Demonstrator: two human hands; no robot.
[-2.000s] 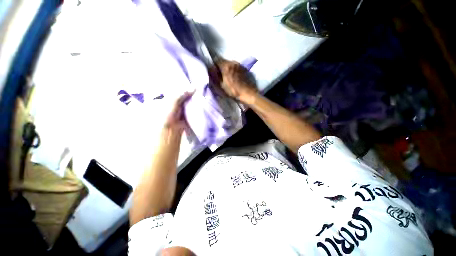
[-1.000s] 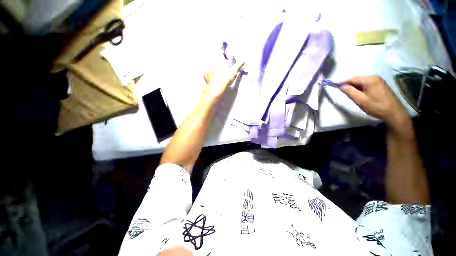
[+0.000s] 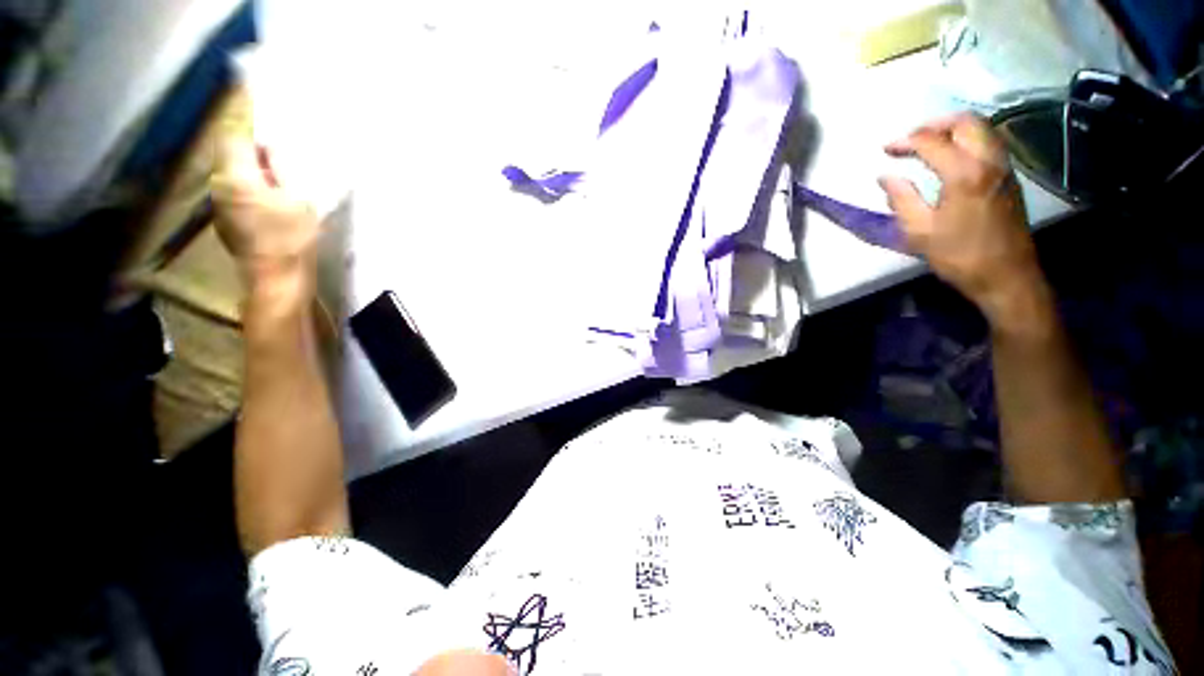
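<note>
A layered pile of purple and white cut pieces [image 3: 759, 145] lies on the white table, its lower ends at the front edge. A purple strip [image 3: 852, 215] sticks out from the pile's right side. My right hand [image 3: 964, 198] is at the strip's outer end, fingers apart and curled; it seems to hold nothing. My left hand [image 3: 264, 211] is blurred, over the brown bundle [image 3: 205, 324] at the far left; whether it holds something I cannot tell. Purple scraps [image 3: 543, 182] lie mid-table.
A black smartphone [image 3: 403, 359] lies near the table's front edge at left. An iron [image 3: 1089, 139] stands at the right edge. A yellowish strip [image 3: 914, 34] and a clear plastic bag [image 3: 1043, 40] lie at the far right. Dark floor shows below the table.
My left hand has moved from the scraps to the far left, over the brown bundle. My right hand has opened from the purple strip. The scraps look shifted; the camera view has turned.
</note>
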